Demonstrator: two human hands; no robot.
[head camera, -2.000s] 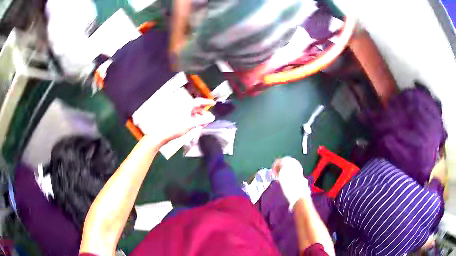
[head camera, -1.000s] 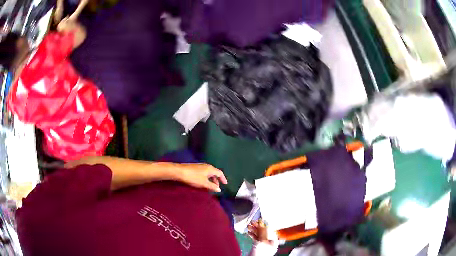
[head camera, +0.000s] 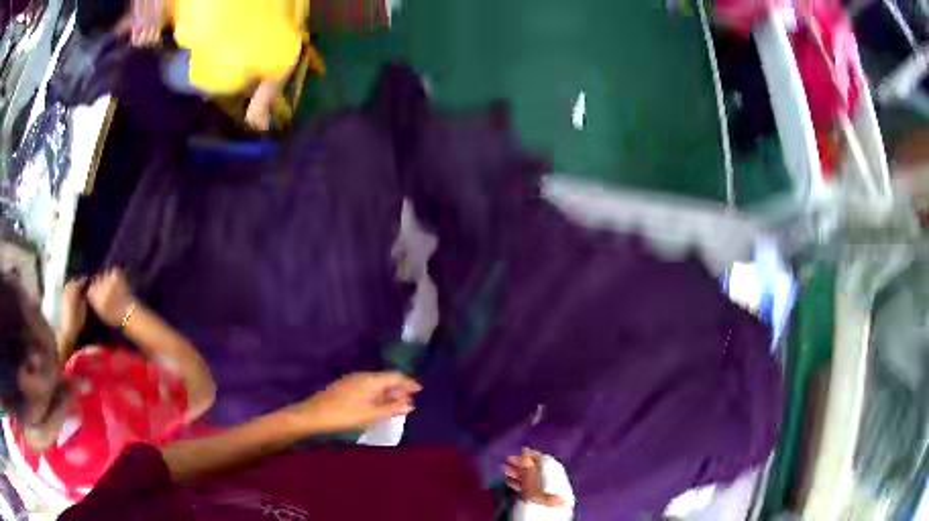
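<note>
Large dark purple cloth heaps lie in front of me, one at the left and one at the right. A narrow gap with pale scraps runs between them. My bare left hand is over the near edge of the left heap, fingers loosely extended, with nothing seen in it. My right hand, with a white wrap on palm and wrist, is low at the near edge of the right heap. Its fingers are curled and blurred, so I cannot tell if it holds anything.
A person in a red patterned top is close at the left. A person in yellow is farther ahead. Green floor shows ahead with a white scrap. A pale metal frame with red cloth stands at the right.
The black plastic bag and orange-rimmed basket have left the view. The purple heaps now fill the middle, and the yellow-clothed person has appeared. Both hands remain low in view.
</note>
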